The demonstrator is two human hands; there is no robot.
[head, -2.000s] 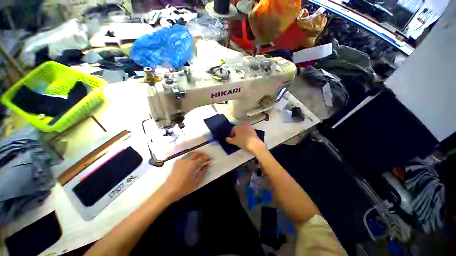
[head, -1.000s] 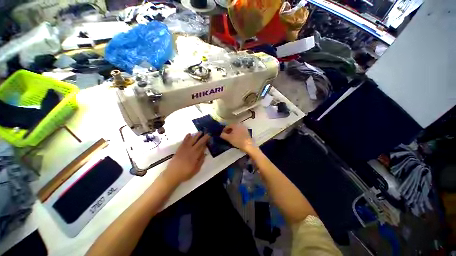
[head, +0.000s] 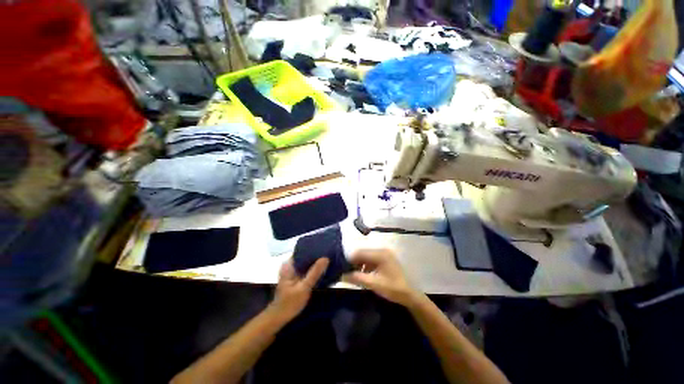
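Note:
A dark cut piece [head: 320, 253] is in my left hand [head: 295, 283], thumb on top, at the table's front edge. My right hand [head: 379, 274] is at the piece's right side, fingers bent; whether it grips the cloth is unclear. Behind the held piece, the sewing template [head: 281, 245] lies flat with a dark rectangle [head: 309, 216] on it. Another dark piece [head: 192, 248] lies flat at the left. Grey and navy sewn pieces [head: 470, 238] lie overlapped under the arm of the sewing machine [head: 517, 174].
A thick grey stack [head: 199, 174] lies at the left of the table. A brown guide strip [head: 301, 187] is behind the template. A yellow-green basket [head: 310, 136] with dark cloth and a blue plastic bag [head: 412, 80] are at the back. A red-orange bag [head: 75, 67] hangs at the upper left.
The view has turned left. My hands have left the pieces under the machine arm and are now in front of the template, with a dark piece in my left hand.

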